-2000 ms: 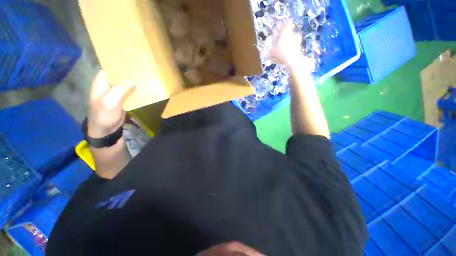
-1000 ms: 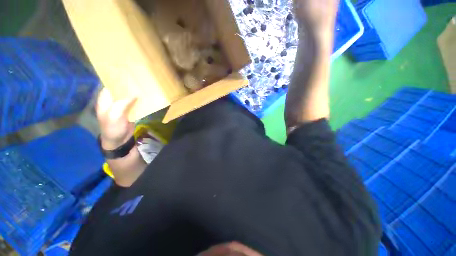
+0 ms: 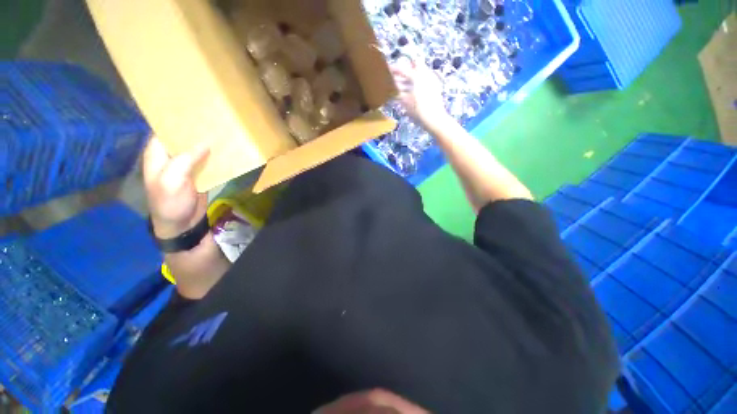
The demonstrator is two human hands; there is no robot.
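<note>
An open cardboard carton is tilted at the top left, with several clear rounded plastic parts with dark bits inside. My left hand, with a black wristband, grips the carton's flap at its lower left corner. A blue crate to the right of the carton holds a shiny heap of clear parts with dark bits. My right hand is over the heap's left side beside the carton; its fingers are blurred by glare, and whether it holds a part cannot be told.
Blue crates stand at the right on the green floor. More blue crates stand at the left, one with small clear parts. A yellow container is below the carton. A brown cardboard piece is at the right edge.
My right hand has come back from the top of the crate toward the carton's right edge. My left hand still holds the flap, and the parts inside the carton show more clearly.
</note>
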